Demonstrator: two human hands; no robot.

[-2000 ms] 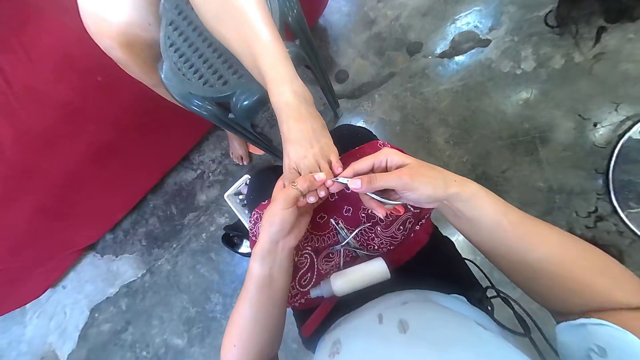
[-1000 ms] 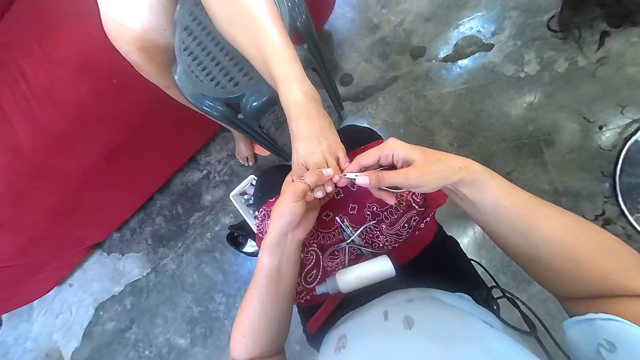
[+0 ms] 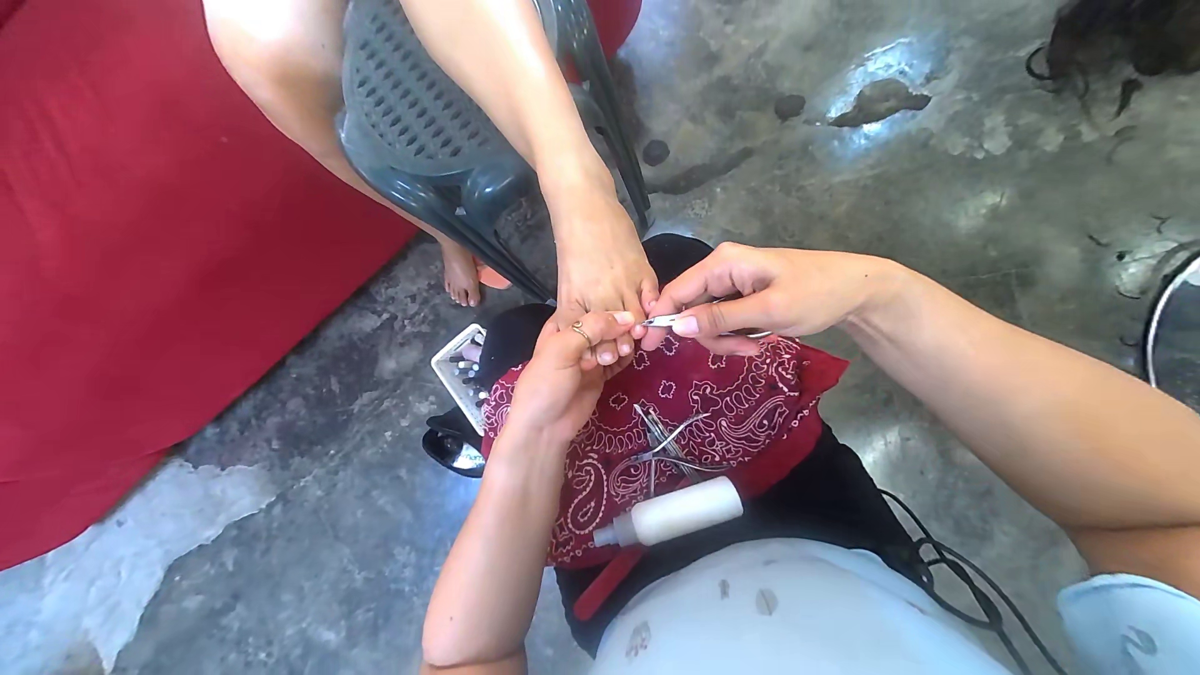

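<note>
My left hand (image 3: 577, 361), with a ring on it, holds the toes of another person's foot (image 3: 605, 253), which rests over my lap. In my right hand (image 3: 741, 295) is a pair of metal cuticle nippers (image 3: 662, 321), its tip at one of the toes. Beneath lies a red paisley bandana (image 3: 750, 403) across my lap. On it are more metal nippers and slim tools (image 3: 666, 448), crossed over each other, and a white bottle with a clear cap (image 3: 687, 511). A red strip-like tool (image 3: 607, 583), perhaps a nail file, lies below the bottle.
A grey plastic chair (image 3: 422, 103) stands ahead, beside a red cloth (image 3: 187, 234). The person's other foot (image 3: 460, 274) is on the floor. A white basket of small items (image 3: 457, 367) sits left of my lap. Black cables (image 3: 956, 572) run at the right.
</note>
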